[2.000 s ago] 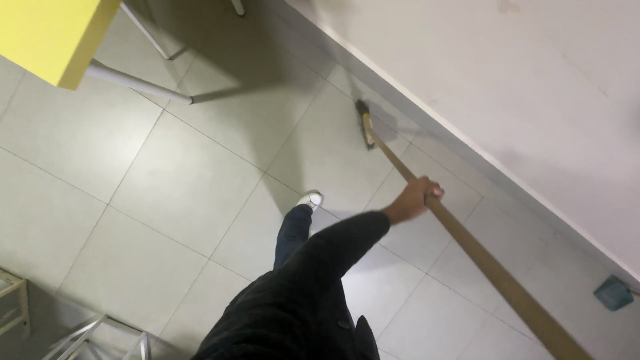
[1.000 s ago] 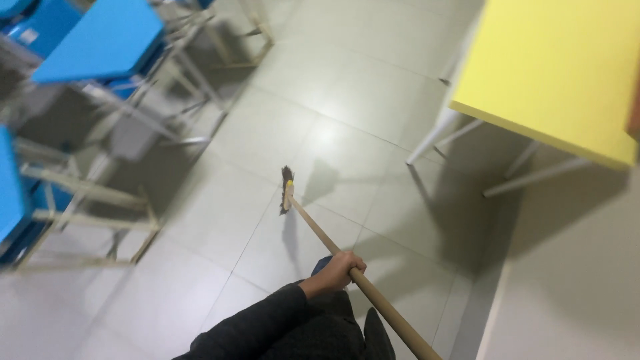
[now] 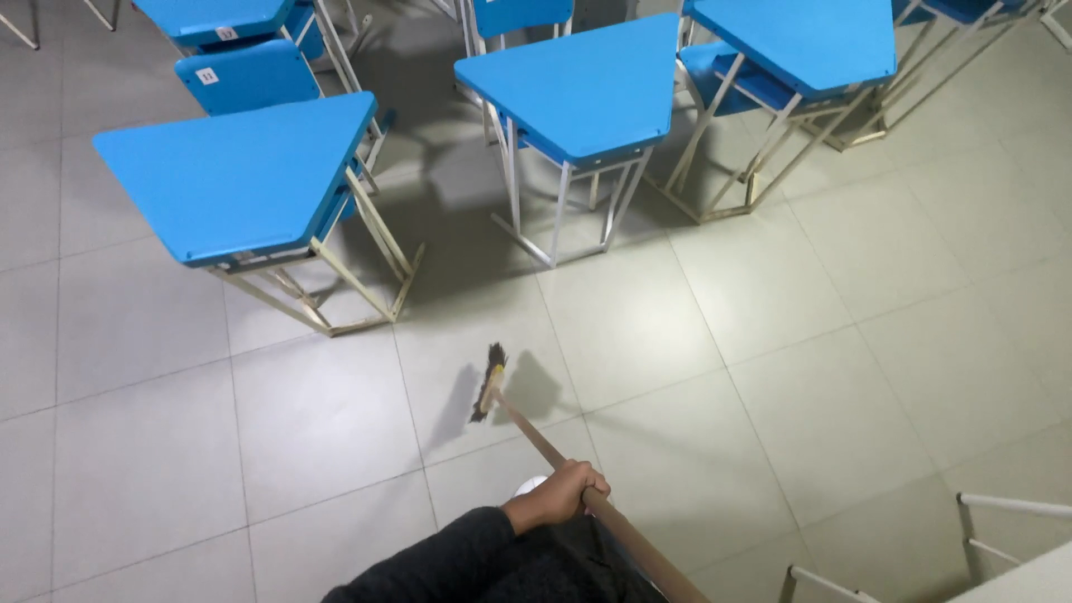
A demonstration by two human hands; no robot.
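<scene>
A push broom with a long wooden handle (image 3: pixel 634 536) runs from the bottom edge up and left to its head (image 3: pixel 490 383), which has dark bristles and is on or just above the tiled floor. My left hand (image 3: pixel 559 496), in a dark sleeve, is closed around the handle partway along. The handle's upper end leaves the frame at the bottom. My right hand is out of view. Part of a white shoe (image 3: pixel 530 485) shows just behind my left hand.
Blue-topped school desks on metal frames stand ahead: one at left (image 3: pixel 243 180), one in the middle (image 3: pixel 582 88), one at right (image 3: pixel 808 42). A blue chair back (image 3: pixel 248 77) is behind the left desk. White metal legs (image 3: pixel 1013 506) stand at lower right.
The view has swung round from the wall and yellow table to the blue desks. My left hand still holds the broom handle.
</scene>
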